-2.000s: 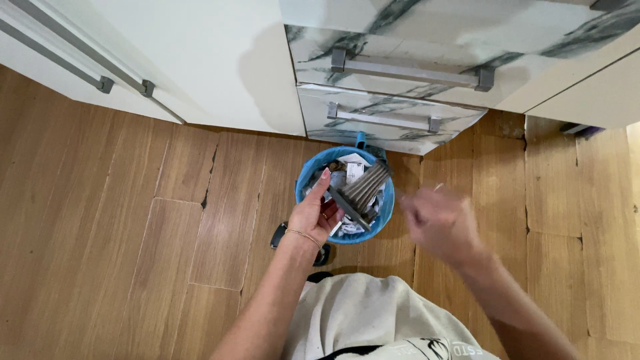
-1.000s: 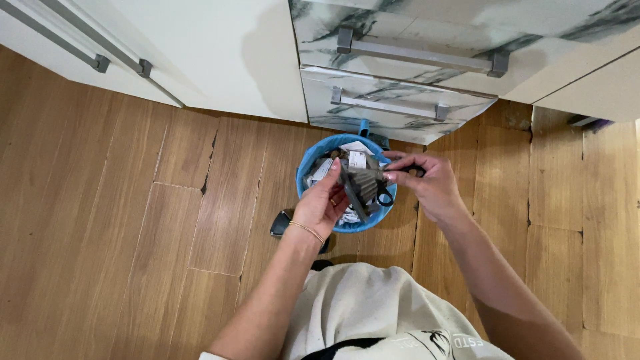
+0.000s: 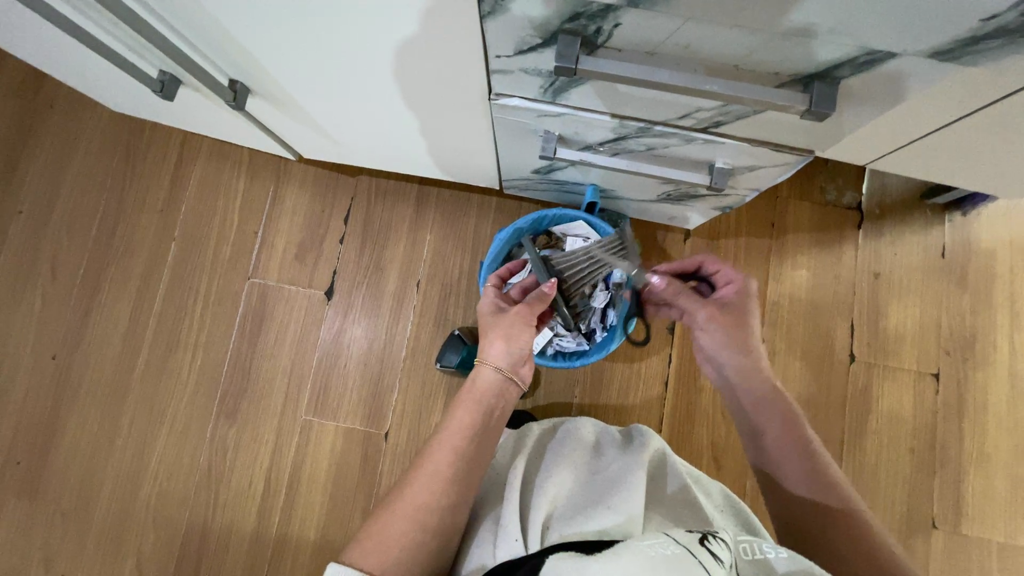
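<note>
My left hand (image 3: 516,320) grips the dark back of a grey fan-shaped brush (image 3: 588,264), which looks like a broom head, over a blue bin (image 3: 490,260). Its bristles point up and to the right. In my right hand (image 3: 708,308) is a pair of scissors (image 3: 638,324) with black handles; one finger loop hangs below the fingers, and the blurred blades lie against the bristle ends. Crumpled wrappers and paper scraps (image 3: 572,340) fill the bin beneath.
Marble-patterned drawers (image 3: 608,128) with metal handles stand just behind the bin, and a white cabinet (image 3: 360,80) is at the left. A dark shoe (image 3: 458,350) rests on the wood-look floor (image 3: 240,320), left of the bin.
My right hand was a blurred fist away from the brush two seconds ago; it has come in to the bristles and now holds scissors against them. The left hand keeps its hold.
</note>
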